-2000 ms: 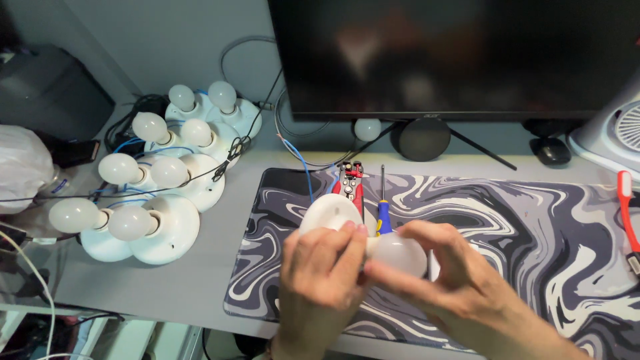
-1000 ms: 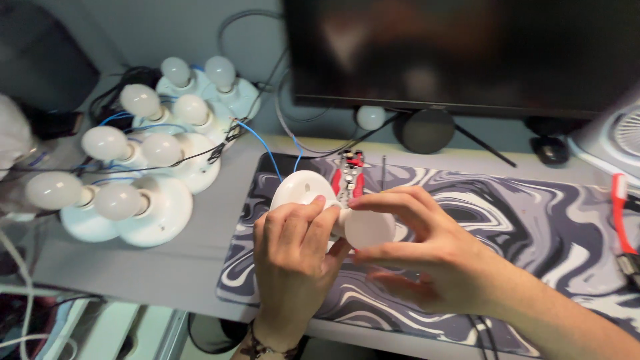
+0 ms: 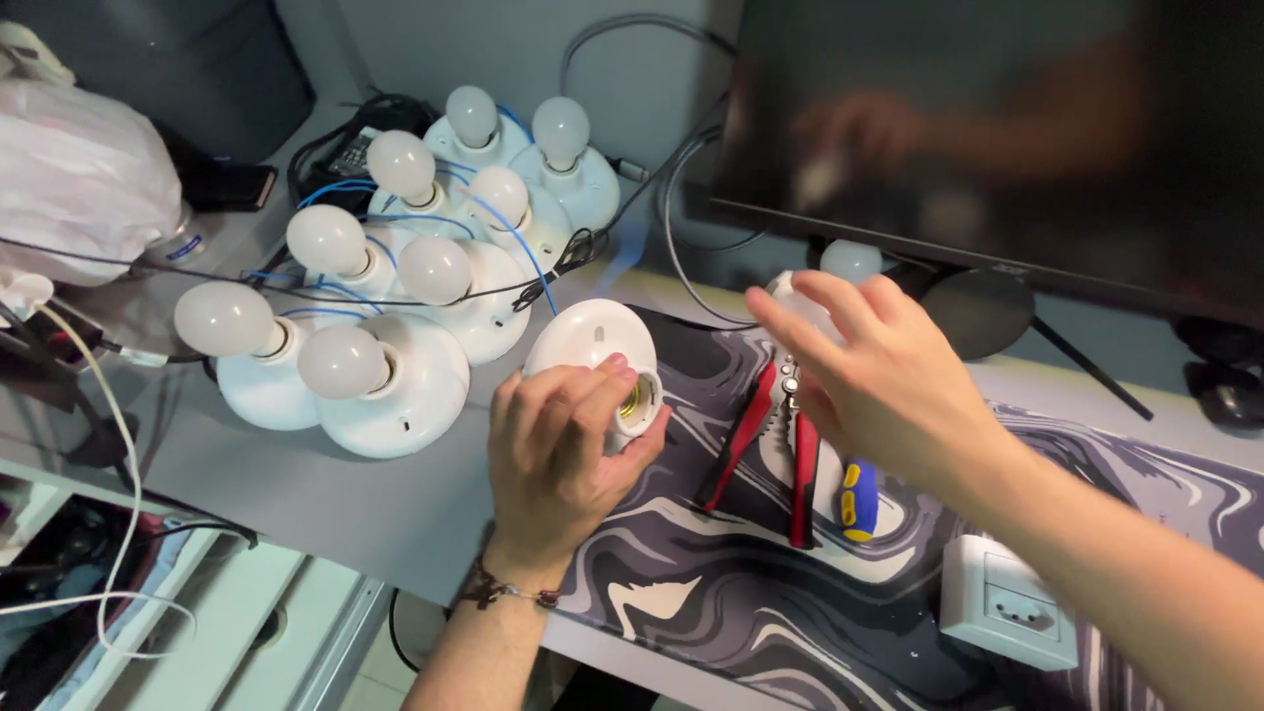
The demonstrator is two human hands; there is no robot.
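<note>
My left hand (image 3: 568, 444) grips a round white lamp holder (image 3: 592, 334), whose threaded socket (image 3: 635, 400) faces up toward the right with no bulb in it. My right hand (image 3: 869, 365) is raised over the mat near the monitor, its fingers around a white bulb (image 3: 802, 306) that they partly hide. Below it lie wire strippers with red handles (image 3: 805, 474) and a blue and yellow screwdriver (image 3: 859, 502). Several white lamp holders with frosted bulbs (image 3: 341, 363) stand to the left, joined by blue wires (image 3: 513, 232).
A monitor (image 3: 968, 128) stands at the back on a round base (image 3: 973, 311), with another bulb (image 3: 851, 259) beside it. A white outlet box (image 3: 1009, 600) lies on the marbled mat (image 3: 780, 612). Black cables cross the left side, near a plastic bag (image 3: 84, 178).
My right hand has moved away from the lamp holder, up and to the right, with the bulb. The bulb was at the socket before. The outlet box has come into view.
</note>
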